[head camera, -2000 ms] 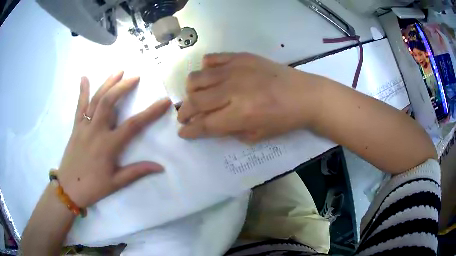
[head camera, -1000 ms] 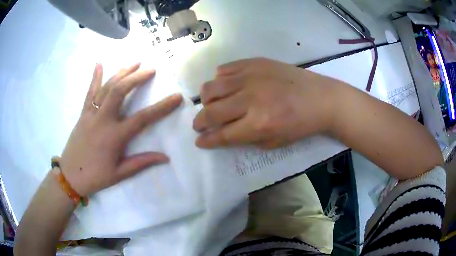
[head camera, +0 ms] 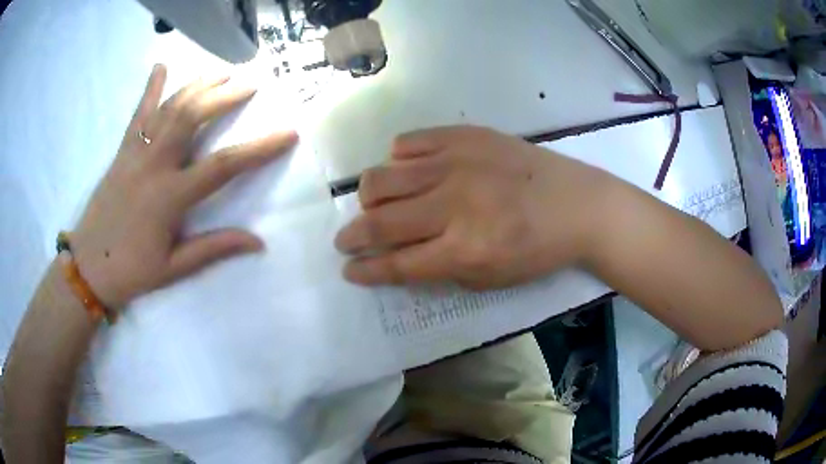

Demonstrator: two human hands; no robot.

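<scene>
A white fabric piece (head camera: 235, 335) lies on the white table and hangs over its front edge. My left hand (head camera: 172, 195) lies flat on it with fingers spread, left of and below the needle area. My right hand (head camera: 444, 213) rests at the fabric's right edge, fingers curled and fingertips down. Whether it pinches fabric or holds a small tool is hidden. The sewing machine head (head camera: 213, 23) is at the top, with its presser foot area (head camera: 285, 45) brightly lit.
A slim silver tool (head camera: 625, 45) lies at the upper right, touching a dark red strip (head camera: 675, 140). A lit phone-like screen (head camera: 786, 168) stands at the far right. Printed ruler markings (head camera: 435, 313) run along the table front. A dark green bin-like object (head camera: 593, 390) is below the edge.
My left hand has moved left and up, farther from my right hand. The fabric's lower right part has moved left. The right hand stays curled near the fabric edge. The view has shifted slightly.
</scene>
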